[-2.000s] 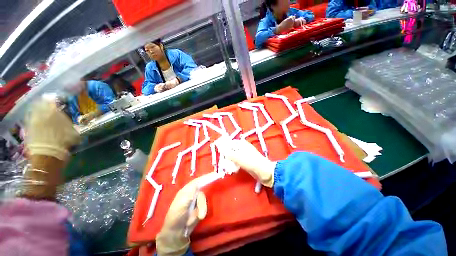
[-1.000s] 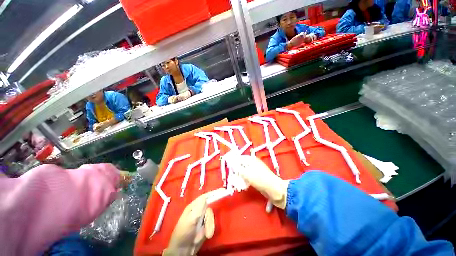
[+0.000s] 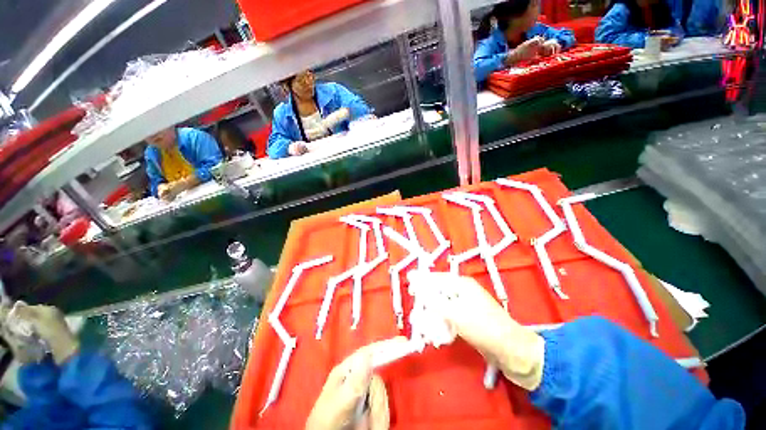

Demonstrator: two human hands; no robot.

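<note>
Several white jointed arms (image 3: 284, 311) lie zigzag on the red-covered tray (image 3: 453, 395). My left hand (image 3: 353, 393), in a cream glove, grips one white arm (image 3: 393, 349) at the tray's near side; the glove is cut off by the bottom edge. My right hand (image 3: 479, 315), in a cream glove and blue sleeve, holds a crumpled white cloth (image 3: 428, 311) around the far part of that arm. Its fingertips are partly hidden by the cloth.
A bottle with a shiny round top (image 3: 249, 273) and clear plastic (image 3: 172, 344) are left of the tray. Clear trays (image 3: 714, 180) are stacked right. A post (image 3: 460, 92) stands behind. Another person's gloved hands (image 3: 42, 329) are at far left; blue-smocked workers sit across the line.
The pink sleeve at left has left the view, and another person's gloved hands and blue sleeves show there. The tray sits further right in view. My hands still hold the arm and cloth.
</note>
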